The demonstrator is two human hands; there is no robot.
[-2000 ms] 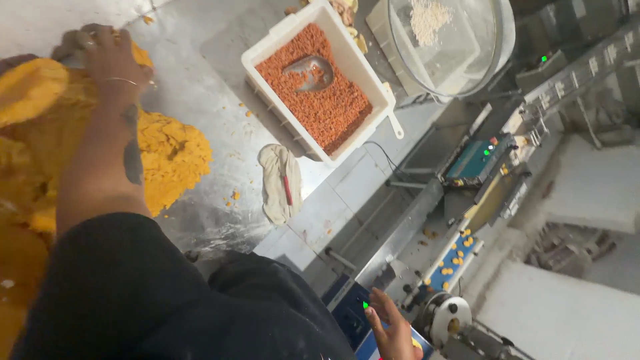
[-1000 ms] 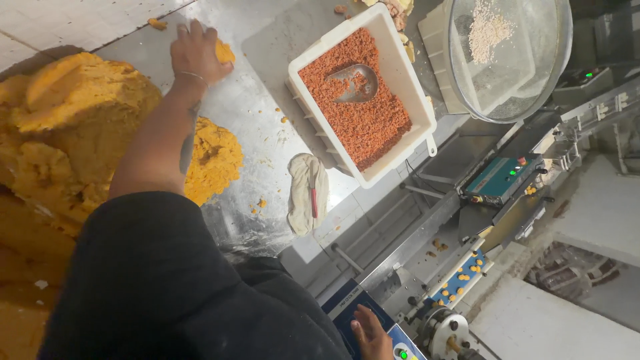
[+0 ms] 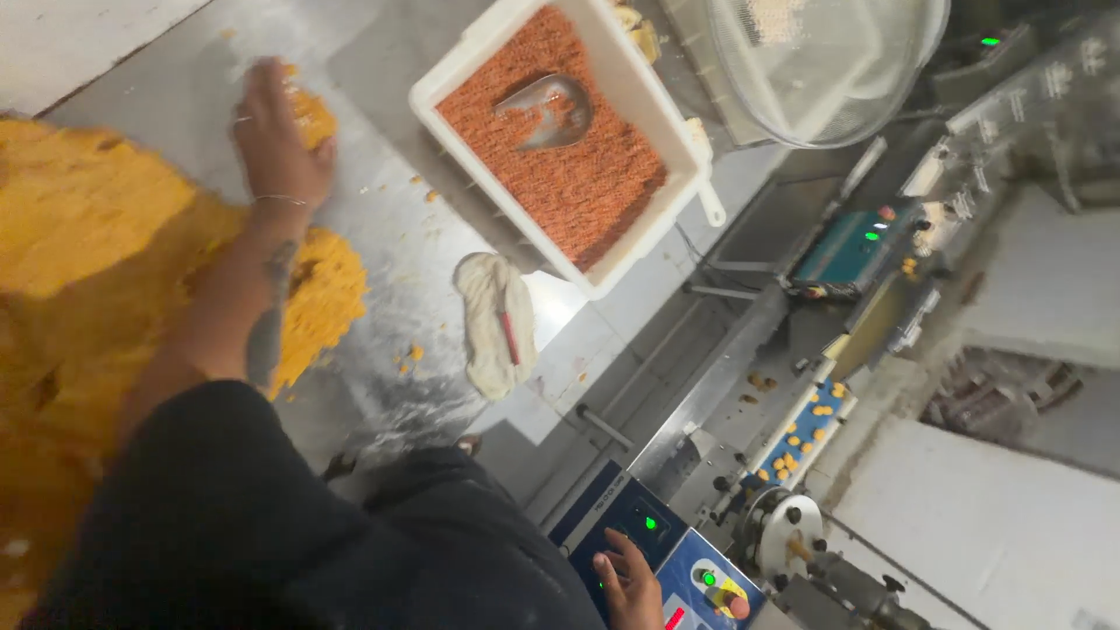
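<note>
My left hand (image 3: 284,144), a thin bracelet at its wrist, is curled round a small lump of orange dough (image 3: 311,118) at the metal table (image 3: 385,219). A large mass of orange dough (image 3: 87,219) lies at the left; a crumbly heap of it (image 3: 324,306) is under and beside my forearm. My right hand (image 3: 628,582) is at the bottom, fingers apart, over or against a blue control panel (image 3: 612,507); whether it touches the panel cannot be told. A beige cloth (image 3: 494,324) with a red-handled tool (image 3: 510,337) on it lies between the hands.
A white bin (image 3: 604,284) holds orange-red granules and a metal scoop (image 3: 551,109). A round mesh sieve (image 3: 822,79) stands at the upper right. A machine carries small yellow-orange pieces on a blue belt (image 3: 801,437), near a round metal disc (image 3: 787,529). A wall borders the table at upper left.
My left hand has come away from the table's far edge with the dough lump, toward the bin side. My right hand remains by the control panel. The view has shifted.
</note>
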